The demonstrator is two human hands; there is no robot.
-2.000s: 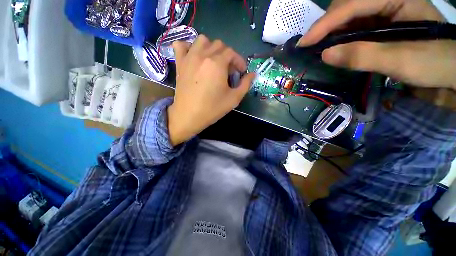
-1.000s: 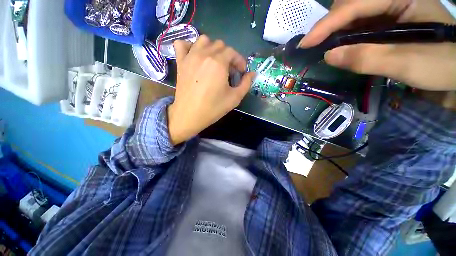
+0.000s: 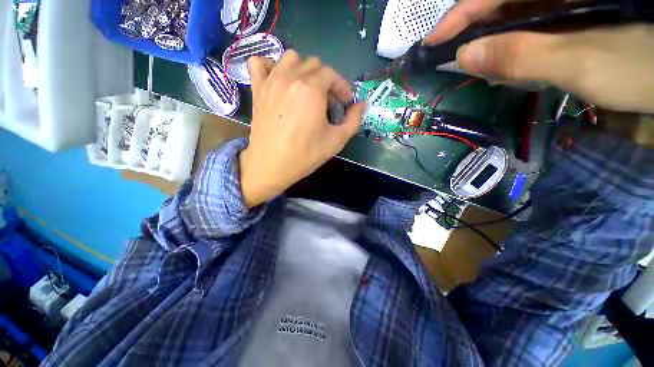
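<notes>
A green circuit board point(image 3: 391, 109) with an orange coil lies on the dark green mat. A dark shiny cylinder point(image 3: 462, 127) extends from its right end. Red and black leads run from it towards a striped oval head point(image 3: 478, 173). My left hand point(image 3: 297, 118) pinches at the board's left end, its fingertips partly hiding that edge. My right hand point(image 3: 534, 61) holds a black soldering iron point(image 3: 448, 54) like a pen, pointing left to the board's upper left edge. Its tip is blurred, so contact is unclear.
A blue bin point(image 3: 199, 32) of small metal parts stands upper left, with striped ovals point(image 3: 214, 87) and red leads beside it. White trays point(image 3: 61, 86) are at far left. A white perforated shell point(image 3: 411, 25) lies beyond the board. Black cables point(image 3: 466, 223) hang near the mat's front edge.
My right hand and the iron have shifted slightly up and left. A red lead now shows above the board's right part. My left hand and the board have hardly moved.
</notes>
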